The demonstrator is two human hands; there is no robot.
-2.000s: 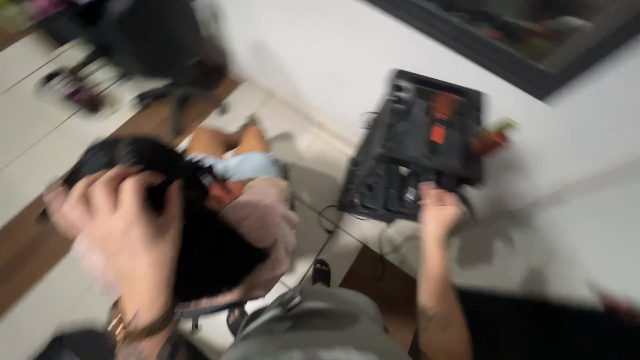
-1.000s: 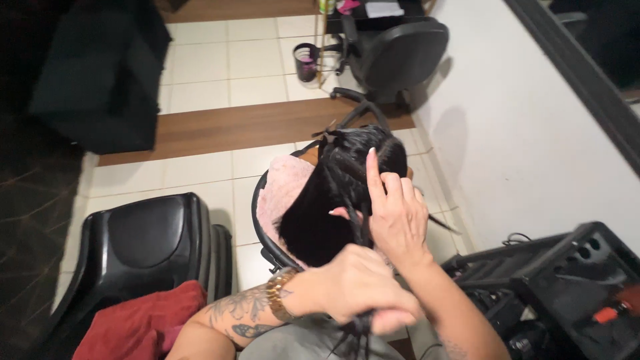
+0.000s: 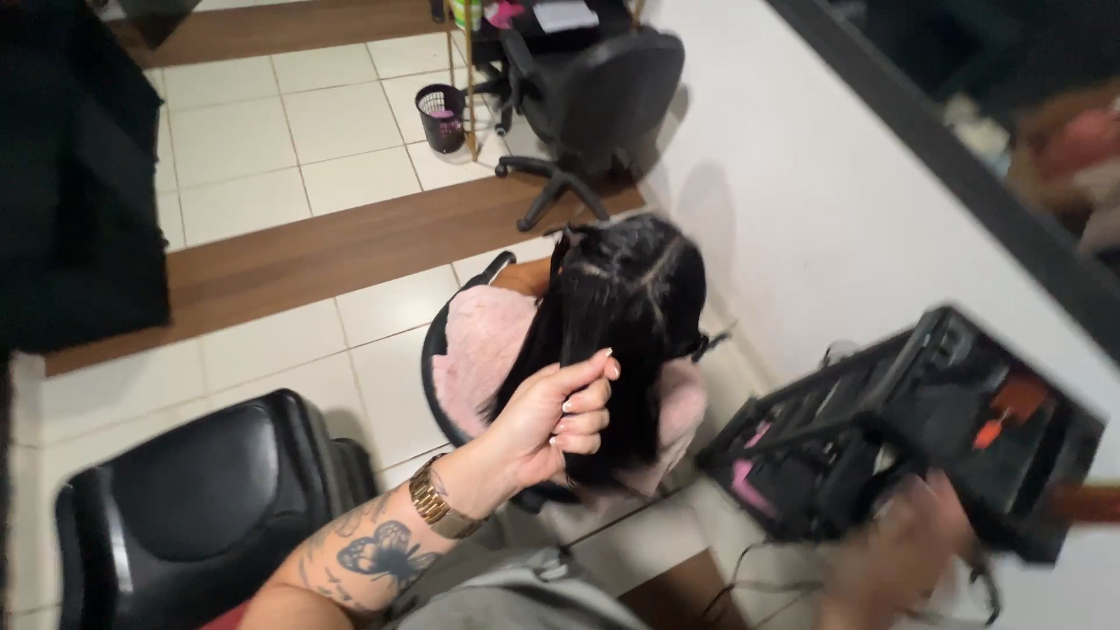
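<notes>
A person sits in a black chair with a pink towel (image 3: 486,350) over the shoulders, seen from above and behind. Their long black hair (image 3: 626,297) is parted across the crown, with sections clipped at the sides. My left hand (image 3: 573,411), a gold watch (image 3: 437,503) on its wrist, is closed on a lock of that hair behind the head. Over at the right, my right hand (image 3: 901,551) is blurred beside the black salon trolley (image 3: 927,359); whether it holds anything cannot be told. An orange item (image 3: 989,433) lies in the trolley's top tray.
A black padded seat (image 3: 192,481) stands at the lower left. Farther off are a black swivel chair (image 3: 612,87) and a black wastebasket (image 3: 440,122). A dark-framed mirror (image 3: 989,192) is on the white wall at right. Cables lie on the floor below the trolley.
My right hand has left the hair, where it was one second ago, and is now by the trolley. My left hand remains at the hair. The view has swung widely since two seconds ago.
</notes>
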